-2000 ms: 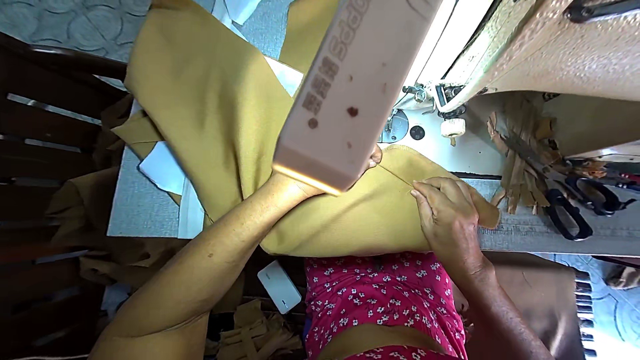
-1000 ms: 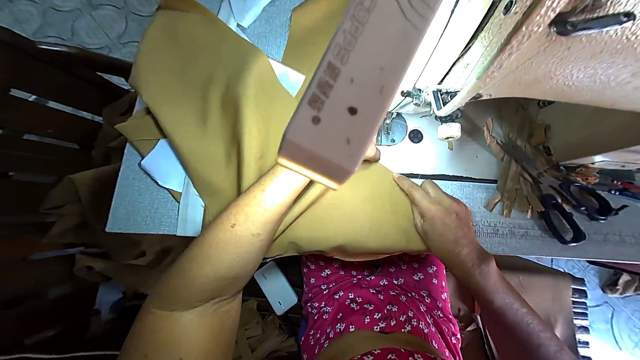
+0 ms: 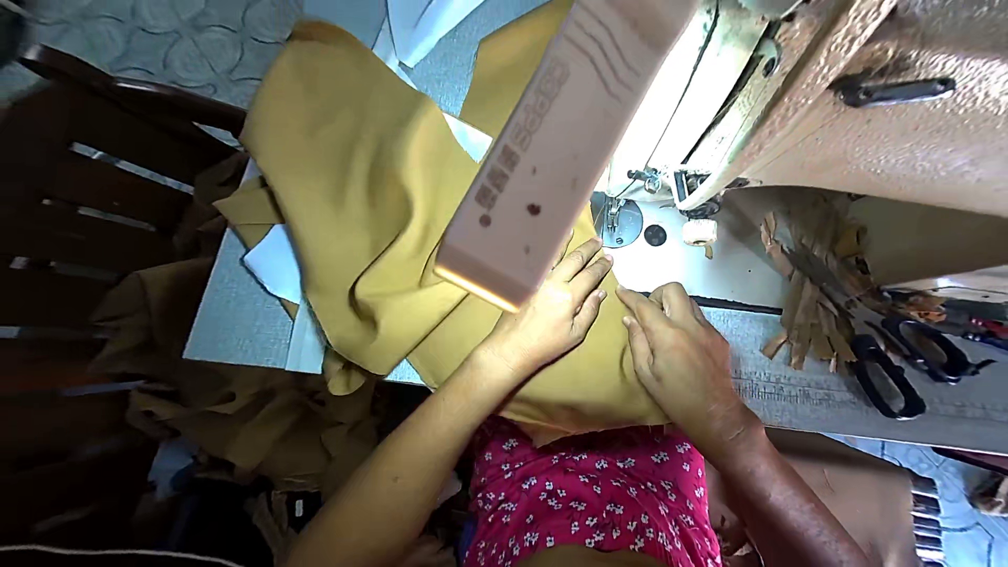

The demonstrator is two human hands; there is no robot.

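Note:
A large piece of mustard-coloured fabric (image 3: 354, 181) lies folded over the sewing table, its lower edge hanging toward my lap. My left hand (image 3: 563, 303) rests flat on it, fingers spread a little and pointing at the needle area. At the fabric's right edge my right hand (image 3: 681, 342) presses down with its index finger and thumb; whether it pinches the cloth cannot be told. Just beyond my left fingertips is the presser foot (image 3: 612, 211) of a sewing machine (image 3: 866, 118). A pale lamp or machine housing (image 3: 559, 142) hides part of the fabric.
Black-handled scissors (image 3: 886, 378) and brown fabric strips (image 3: 811, 307) lie on the right of the table. White paper or cloth (image 3: 276, 264) shows under the fabric at left. A dark slatted wooden bench (image 3: 102, 197) stands at far left, with brown cloth (image 3: 260, 417) heaped beside it.
My left hand, mostly hidden behind the pale housing earlier, now shows on the fabric near the presser foot. The fabric's left part has shifted and bunched. My right hand stays at the right edge.

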